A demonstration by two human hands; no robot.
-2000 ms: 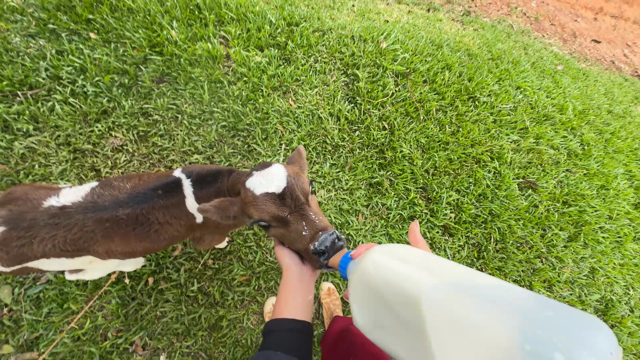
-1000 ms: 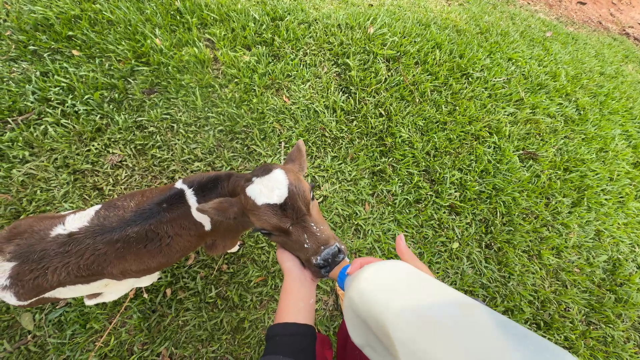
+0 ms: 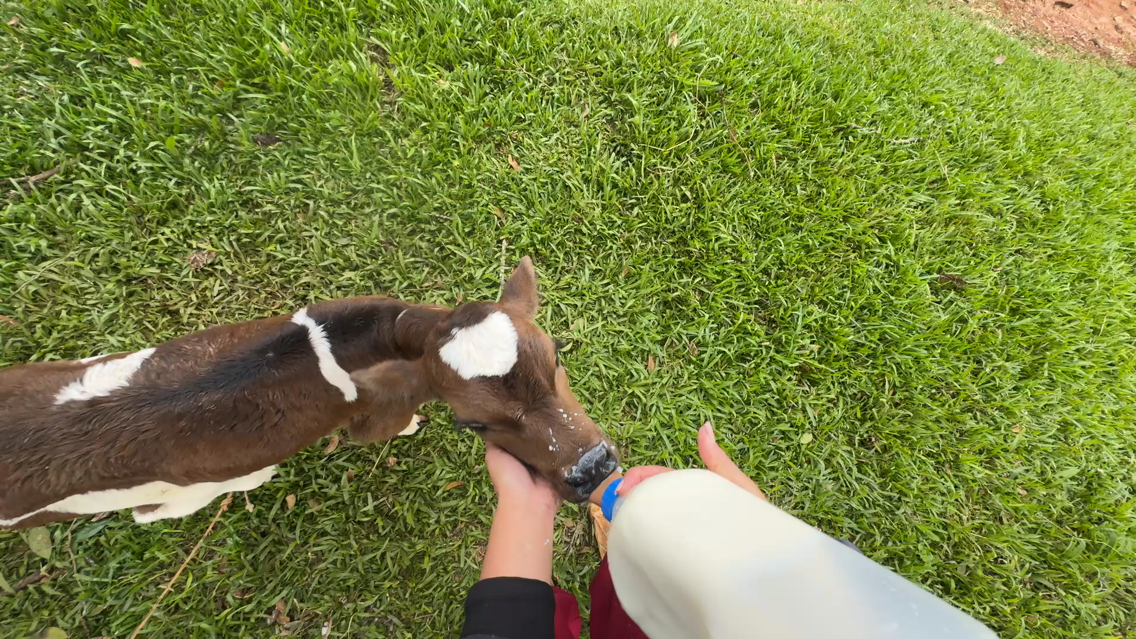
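Observation:
A brown and white calf [image 3: 266,382] stands at the left, its muzzle against the teat of a large plastic feeding bottle [image 3: 754,559] of milk. My left hand [image 3: 522,479] cups the underside of the calf's jaw, its fingers mostly hidden beneath the head. White drops dot the calf's nose. Partly hidden behind the bottle, my right hand [image 3: 729,461] supports it near the blue collar [image 3: 611,499], with thumb and a fingertip showing. The brownish teat [image 3: 603,488] reaches the calf's mouth.
Green grass [image 3: 799,222] surrounds the calf, with scattered dry leaves and a thin dry stem [image 3: 182,568] at lower left. Bare reddish soil [image 3: 1065,27] lies at the top right. Dark red trousers and part of a shoe show below my hands.
The bottle's far end has swung lower and more of it is out of view. My left hand stays under the calf's jaw, and the muzzle stays at the teat.

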